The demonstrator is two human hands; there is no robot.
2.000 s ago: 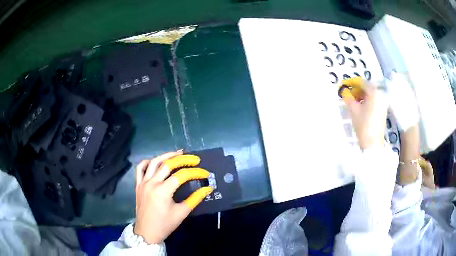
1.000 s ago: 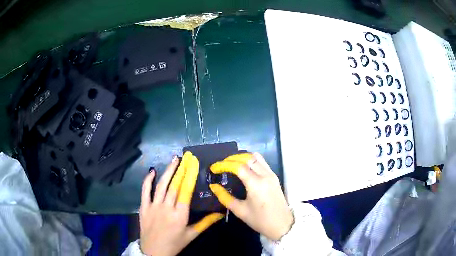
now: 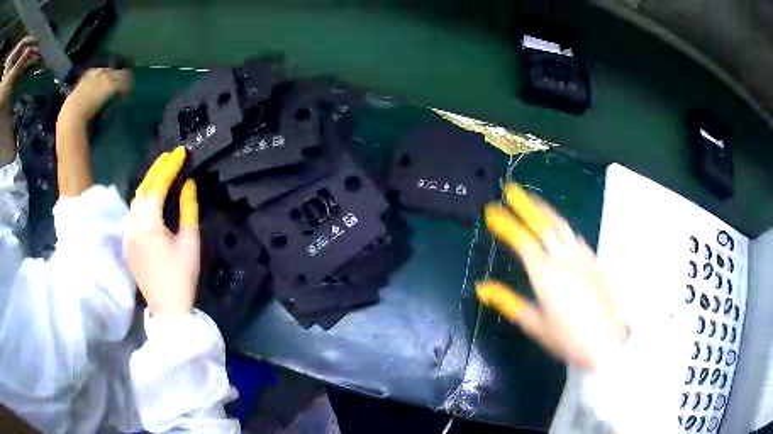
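Note:
Flat black covers lie in a loose, overlapping pile (image 3: 322, 216). My left hand (image 3: 165, 242), with yellow finger cots, is at the pile's left side. Its fingertips are at the lower edge of a cover (image 3: 202, 114) with a ring in its opening; whether they grip it is unclear. My right hand (image 3: 555, 284) is slightly blurred, fingers spread and empty, above the table between the pile and the ring tray. A single cover (image 3: 441, 169) lies right of the pile. The white ring tray (image 3: 640, 254) at right holds rows of small black rings (image 3: 706, 326).
Another person's hand (image 3: 97, 89) and white sleeves are at the upper left, beside more black parts (image 3: 38, 140). Two thick black units (image 3: 553, 76) with pale labels lie on the green surface beyond the table. The torn, taped seam (image 3: 496, 140) shows near the single cover.
The view has swung left. My left hand has moved from the front edge to the pile. My right hand has come off the cover and opened. The front-edge cover is no longer there.

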